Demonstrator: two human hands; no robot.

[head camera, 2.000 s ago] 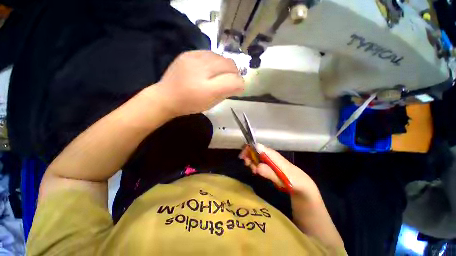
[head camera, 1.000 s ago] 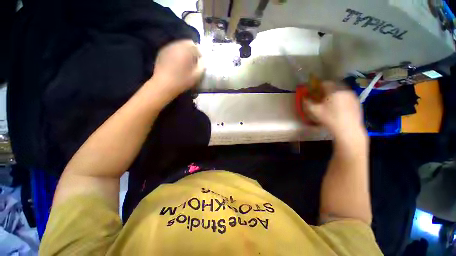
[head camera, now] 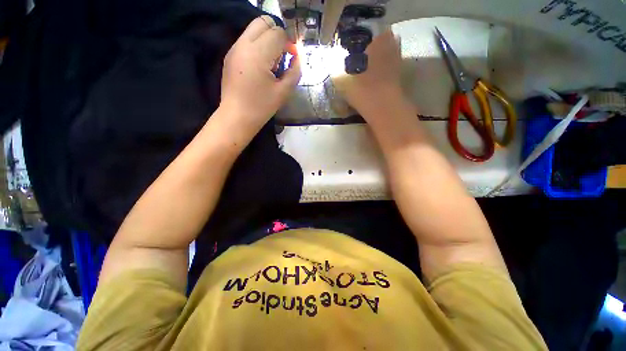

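The black garment piece (head camera: 151,103) covers the left of the table and hangs toward my lap. My left hand (head camera: 257,68) is at the cloth's right edge, left of the brightly lit needle area (head camera: 316,62), fingertips close together; glare hides whether they pinch cloth. My right hand (head camera: 371,72) is just right of the needle area, partly behind a dark machine part and blurred; its fingertips cannot be made out. The scissors (head camera: 472,103) lie on the machine bed to the right, blades pointing up and left, handles slightly apart.
The off-white sewing machine (head camera: 549,41) stands at the upper right. A blue bin (head camera: 539,154) with black scraps sits at the right table edge, a white tape strip (head camera: 549,140) beside it. Pale cloth (head camera: 38,301) lies at the lower left. The bed's front edge (head camera: 343,194) has ruler marks.
My right hand has let go of the scissors on the bed and moved left to the needle area. My left hand has moved slightly up and right, closer to the needle.
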